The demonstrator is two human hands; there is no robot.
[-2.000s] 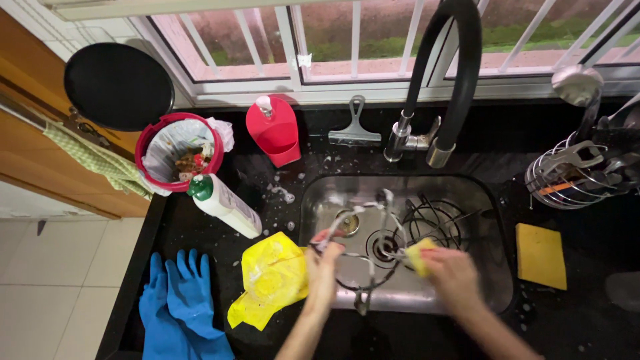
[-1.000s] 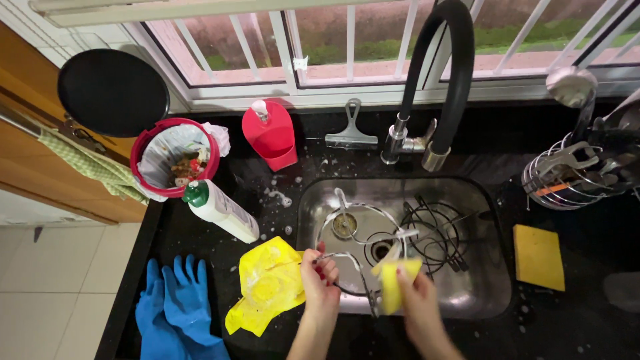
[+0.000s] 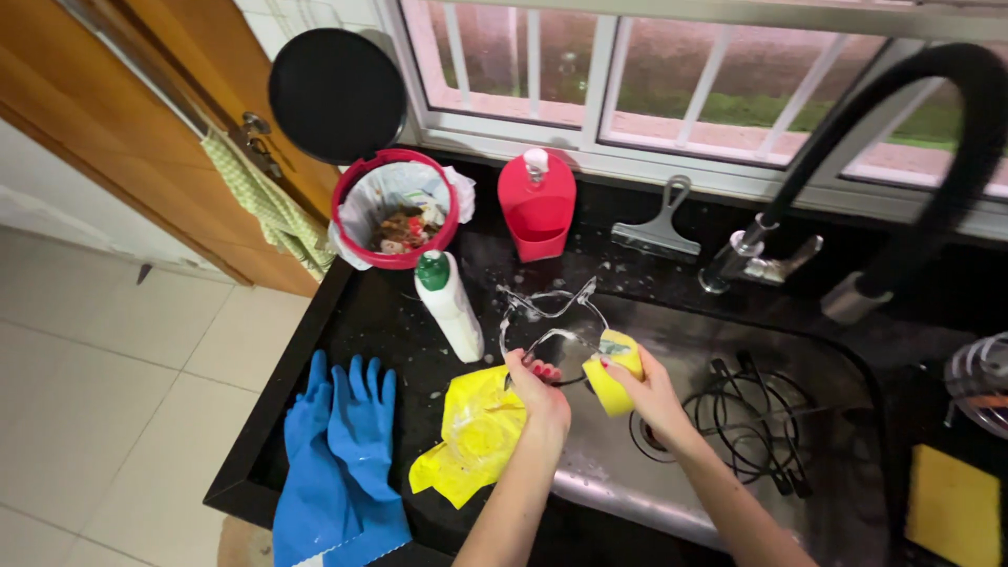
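Note:
My left hand (image 3: 540, 387) grips a round wire rack (image 3: 504, 327) with soapy metal rods, held above the left side of the steel sink (image 3: 622, 488). In my right hand (image 3: 647, 387) is a folded yellow sponge (image 3: 614, 378), close to the rack's right side. Several black wire racks (image 3: 752, 421) lie in the sink. A wet yellow cloth (image 3: 480, 433) rests on the black counter, just left of my left hand. Part of the rack is hidden behind my fingers.
Blue rubber gloves (image 3: 346, 465), a white bottle with a green cap (image 3: 453, 311), a red-rimmed waste bin (image 3: 339, 201), a red dispenser (image 3: 537, 205) and a squeegee (image 3: 657, 232) surround the work. The black faucet (image 3: 976, 102) arches at right, above another yellow cloth (image 3: 953, 504).
The view has swung left. The wire rack has turned in my left hand and moved toward the sink's left edge. My right hand still holds the sponge.

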